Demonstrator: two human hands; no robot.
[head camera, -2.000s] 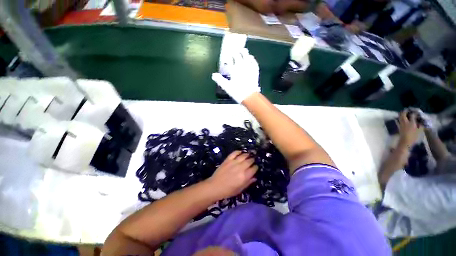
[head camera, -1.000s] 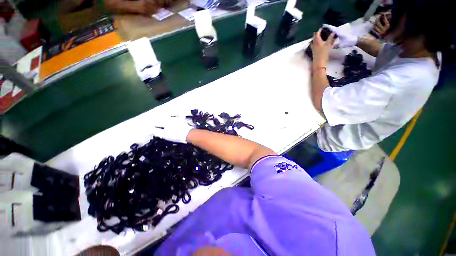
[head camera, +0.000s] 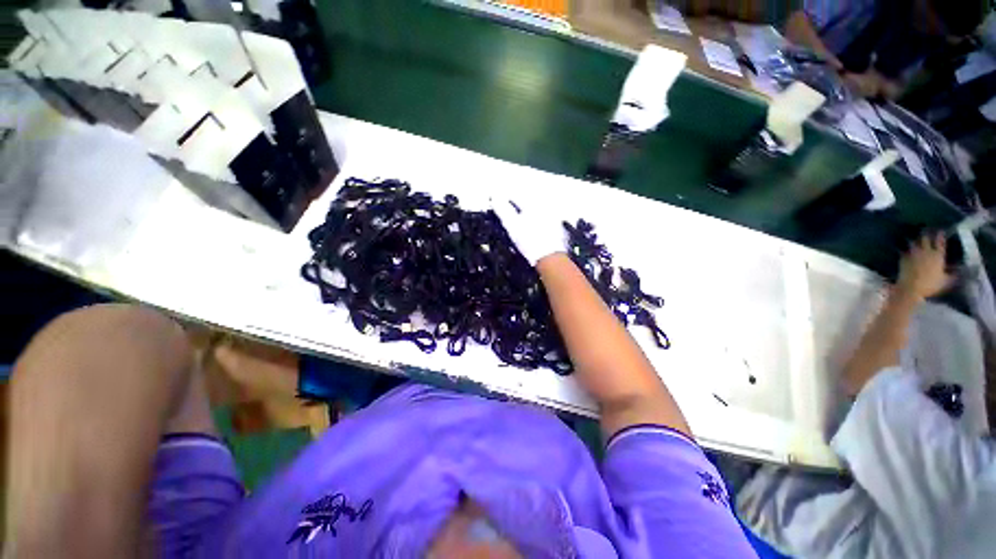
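Observation:
A tangled heap of black looped cables (head camera: 437, 268) lies on the white bench in front of me. A smaller group of the same loops (head camera: 617, 278) lies just right of it. My right hand (head camera: 524, 232), in a white glove, is between the two, at the heap's upper right edge. It blends into the white bench, so its fingers and any hold are unclear. My left arm is large and blurred at the lower left; its hand is not visible.
Open boxes with white flaps (head camera: 208, 109) stand packed at the upper left. The green belt (head camera: 470, 76) runs beyond the bench (head camera: 743, 317), carrying spaced open boxes (head camera: 644, 93). A person in a light shirt (head camera: 917, 448) sits at right, one hand at the belt.
The view has swung right to left, showing more of the box row. My gloved hand stays at the heap, after earlier touching a belt box. My bare left hand has left the heap.

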